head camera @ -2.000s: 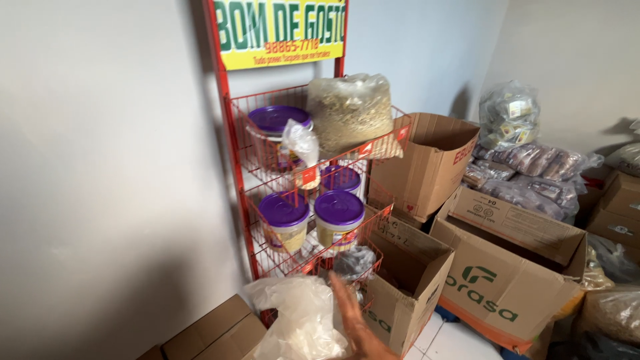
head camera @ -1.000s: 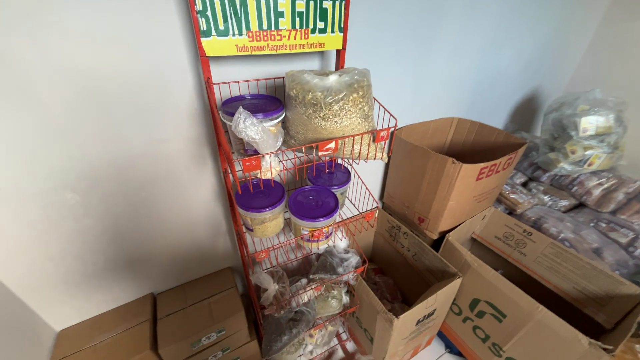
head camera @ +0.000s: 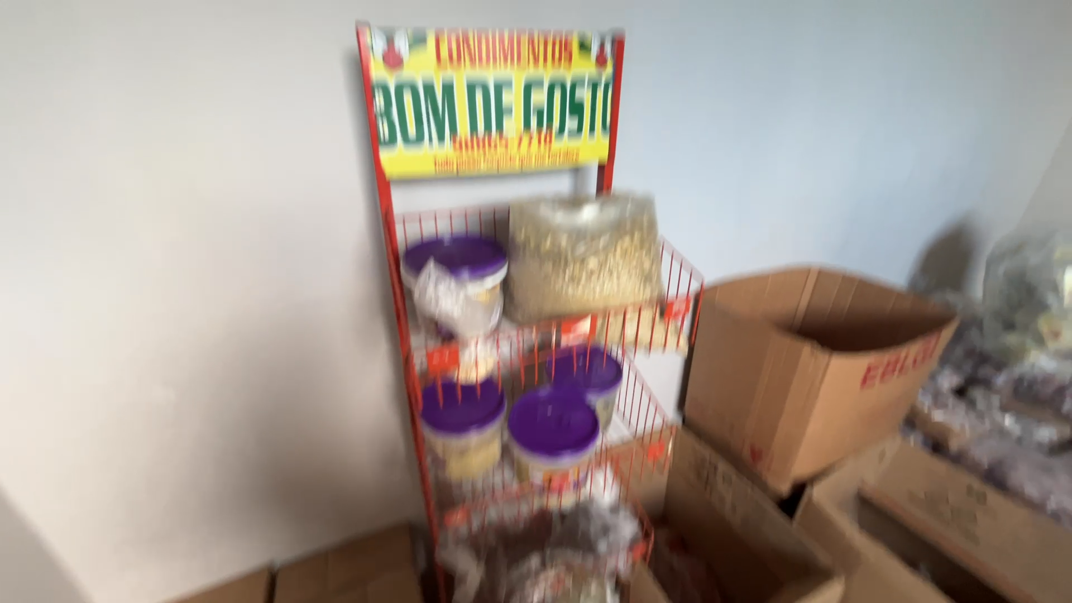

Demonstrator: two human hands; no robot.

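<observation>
Neither of my hands shows now. A red wire rack [head camera: 388, 276] with a yellow printed sign [head camera: 494, 105] on top stands against the wall. Its top basket holds a purple-lidded tub [head camera: 456, 260], with a small clear plastic bag [head camera: 448, 297] against its front, and beside that a large clear bag of pale flakes or grain [head camera: 586, 255]. In the basket below sit several tubs with purple lids, among them a front one [head camera: 553, 423] and a left one [head camera: 462, 419]. Clear plastic bags [head camera: 569, 544] fill the lower basket. The view is blurred.
Right of the rack an open cardboard box [head camera: 754, 394] sits tilted above another open box [head camera: 737, 519]. A further box [head camera: 980, 511] stands at the lower right, near piled plastic-wrapped packs [head camera: 1005, 427]. Closed cartons [head camera: 352, 569] are at the lower left.
Two seconds ago a hand was at the bottom of the view, near a clear plastic bag in front of the rack; it is out of view now. The view has tilted up, showing the whole sign.
</observation>
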